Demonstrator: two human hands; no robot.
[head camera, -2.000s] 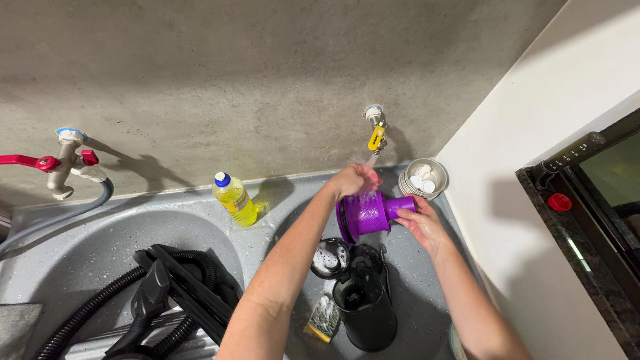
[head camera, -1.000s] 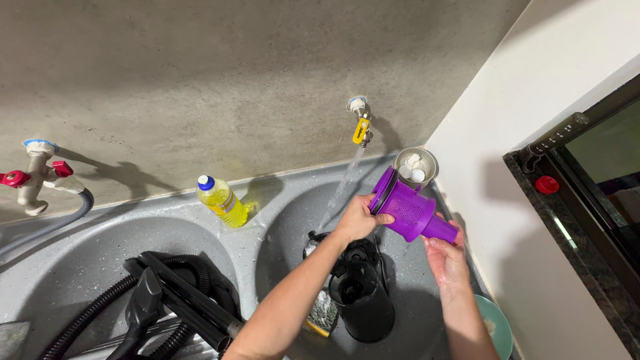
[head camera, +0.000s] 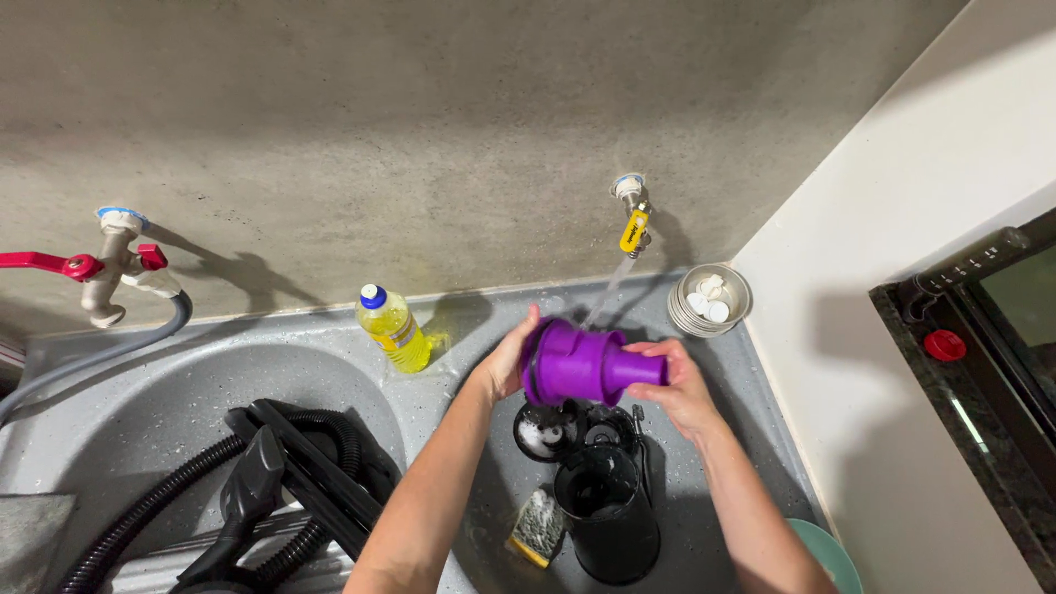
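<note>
A purple plastic vacuum cleaner part (head camera: 573, 363), wide at one end and narrow at the other, lies sideways between both hands over the right basin. My left hand (head camera: 507, 359) grips its wide, black-edged end. Around the narrow tube at the other end is my right hand (head camera: 676, 388). Water runs from the tap with a yellow lever (head camera: 634, 231) down behind the purple part. Below stand a black cylindrical container (head camera: 610, 528), a soapy black round part (head camera: 544, 431) and a foamy sponge (head camera: 538, 528) with a yellow edge.
A dish soap bottle (head camera: 396, 330) stands between the basins. Stacked metal bowls holding white pieces (head camera: 709, 301) are in the back right corner. The left basin holds a black corrugated hose (head camera: 165, 503) and a black nozzle (head camera: 254, 474). A red-handled tap (head camera: 107, 268) is at left, a green bowl (head camera: 825, 553) at lower right.
The purple part has turned from a downward slant to nearly level. My left hand has moved from its side to its wide end, while my right hand stays at the narrow end.
</note>
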